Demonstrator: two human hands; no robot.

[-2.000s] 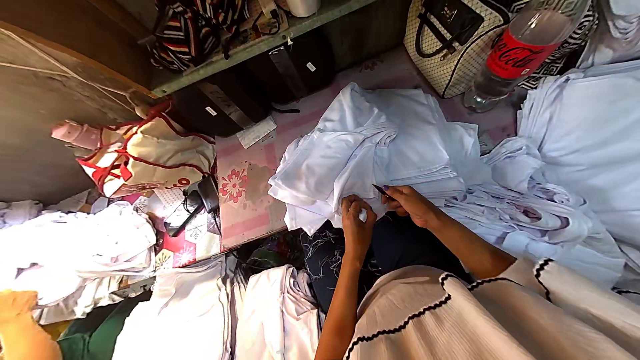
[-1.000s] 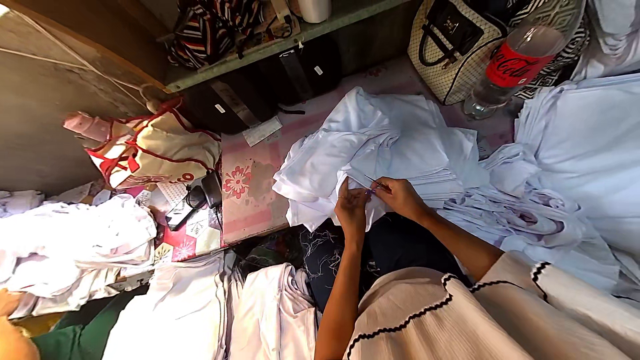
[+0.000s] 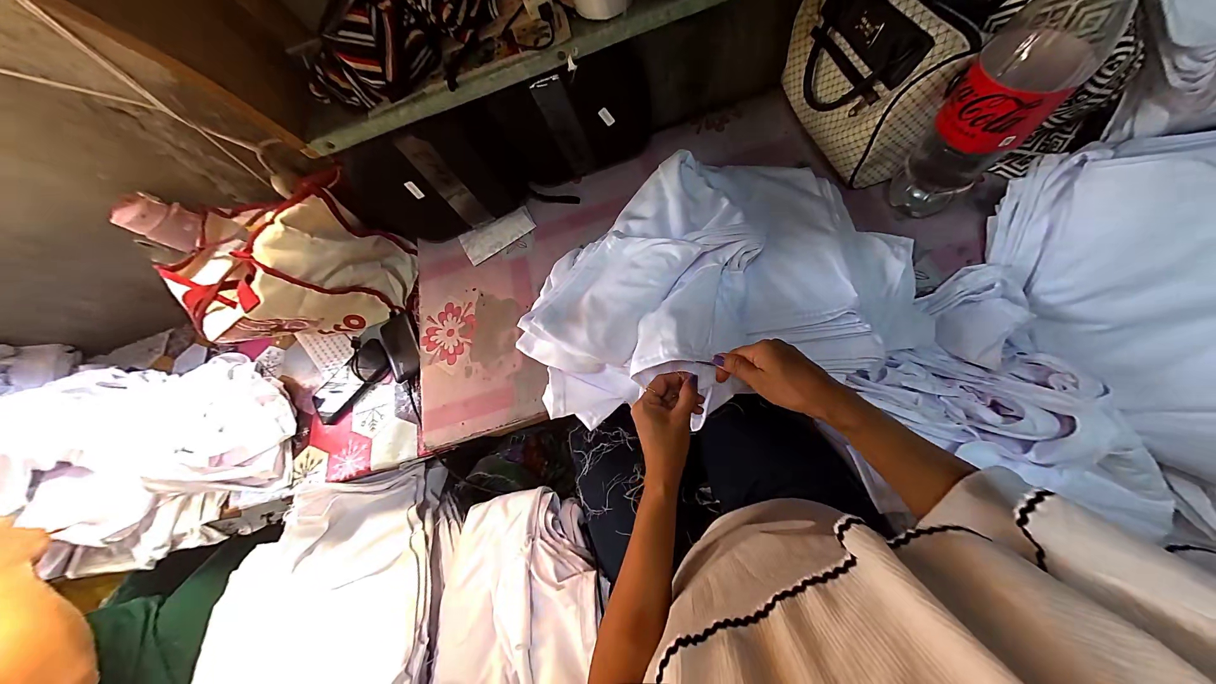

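Observation:
A heap of white cloth pieces [image 3: 665,285] lies at the table's front edge, partly over my lap. My left hand [image 3: 670,404] pinches the near edge of the top white cloth, with a ring on one finger. Close to its right, my right hand [image 3: 774,375] has thumb and finger together at the same cloth edge. Whether a small tool is in my right hand cannot be told. Behind and beneath the heap, more white cloth [image 3: 817,323] is stacked in layers.
A Coca-Cola bottle [image 3: 997,114] and a handbag [image 3: 874,85] stand at the back right. White cloth [image 3: 1130,285] is piled at the right. A cream and red bag [image 3: 323,266] sits left. A co-worker's arm [image 3: 43,608] shows at bottom left.
A small dark tool seen in my right hand two seconds ago no longer shows clearly. Both hands stay at the edge of the white cloth. The co-worker's arm has shifted at bottom left.

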